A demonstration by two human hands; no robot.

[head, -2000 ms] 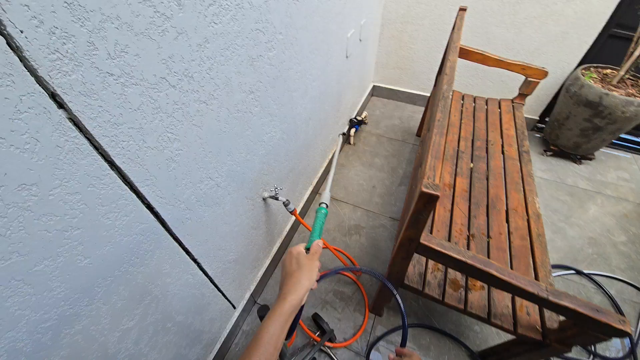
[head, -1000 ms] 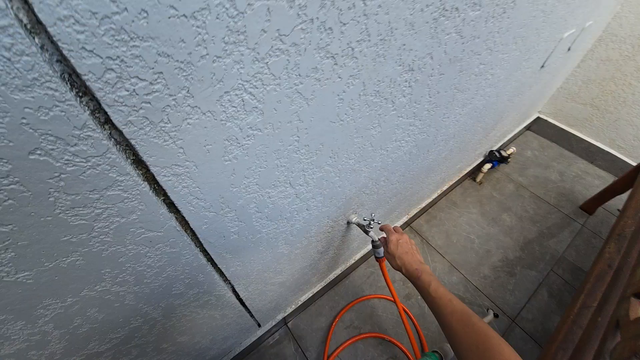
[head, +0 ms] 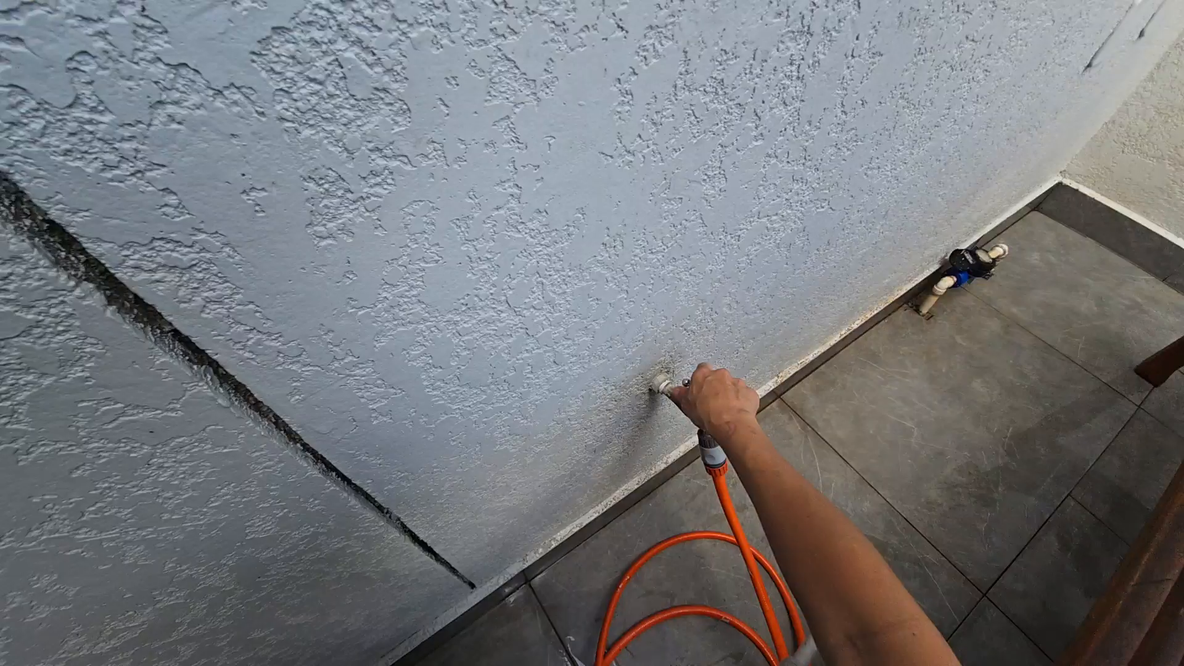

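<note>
My right hand [head: 717,402] reaches in from the lower right, its fingers closed over the handle of a metal wall tap [head: 662,383]. Most of the tap is hidden behind the hand. Below the fingers, a grey hose connector [head: 711,455] joins the tap to an orange hose [head: 740,536], which hangs down and loops on the tiles. My left hand is out of view.
A textured light wall [head: 518,231] with a dark groove [head: 231,388] fills the left. A blue and black pipe fitting [head: 968,265] stands by the wall's foot, above grey floor tiles [head: 943,435]. Brown wooden bench parts [head: 1142,564] show at the right edge.
Two seconds ago one hand held a green spray wand with water coming out. A second ago my right hand was at the tap's side; now it covers the handle. The view has swung toward the wall.
</note>
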